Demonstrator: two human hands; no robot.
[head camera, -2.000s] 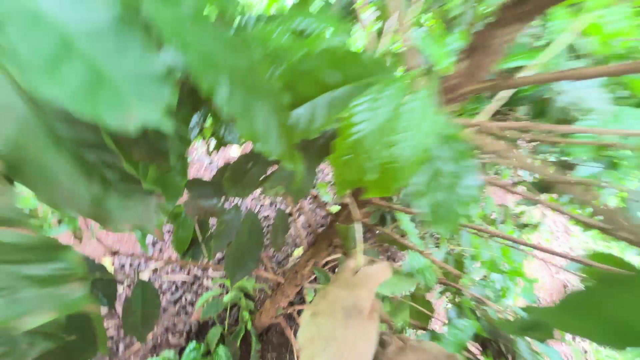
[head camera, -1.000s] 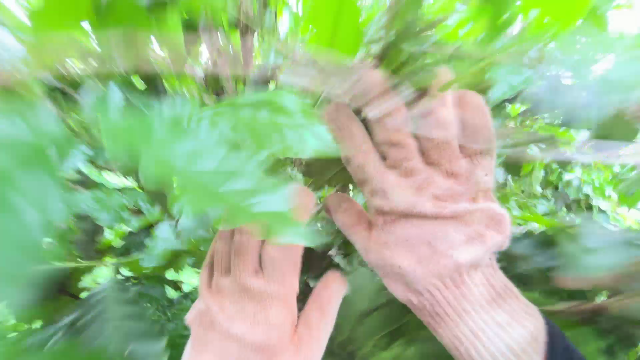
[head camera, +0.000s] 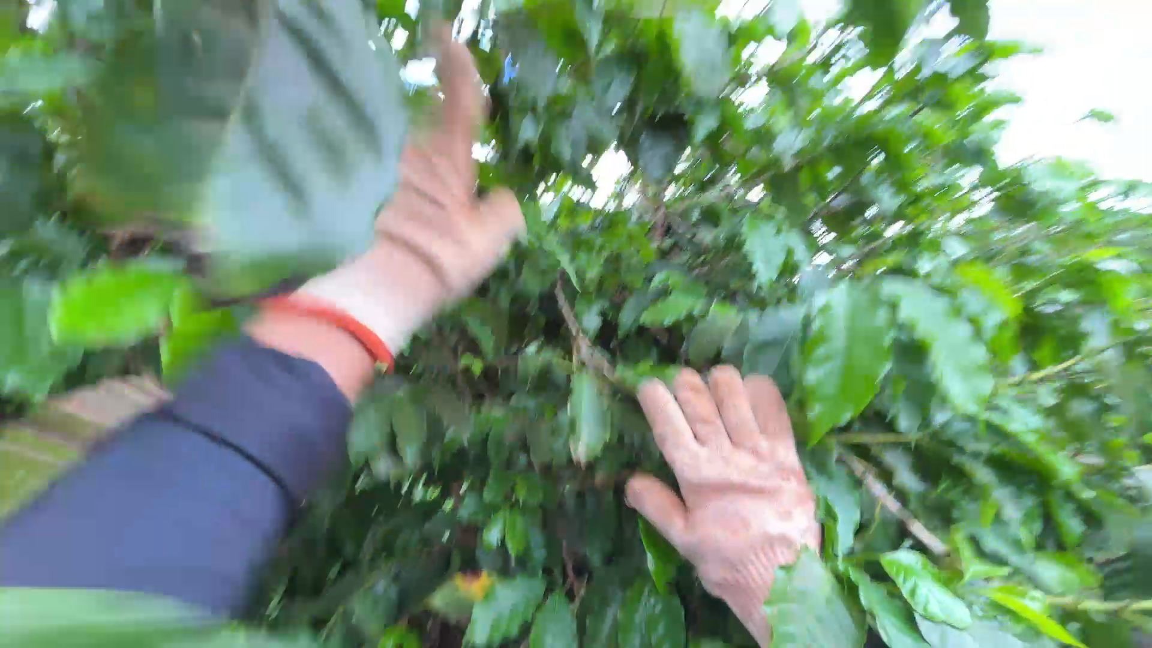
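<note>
My left hand (head camera: 436, 207), in a pale knit glove with a red cuff edge, is raised at the upper left among the leaves. Its thumb is spread to the right, and a large blurred leaf (head camera: 306, 135) hangs beside it. Lower and right of centre is my right hand (head camera: 733, 486), also gloved, its back to the camera and fingers apart against the foliage. A thin brown branch (head camera: 580, 333) runs down toward its fingertips. Neither hand shows anything held. A leaf (head camera: 810, 603) partly covers the right wrist.
Dense green shrub foliage (head camera: 927, 333) surrounds both hands. Another bare branch (head camera: 895, 508) slants down at the right. Bright sky (head camera: 1080, 117) shows at the upper right. Blurred ground (head camera: 90, 405) lies at the left edge.
The view has swung strongly. A second ago both hands were close together; now they are farther apart, the left one higher, with its dark sleeve in view. Two seconds ago neither hand was clearly visible.
</note>
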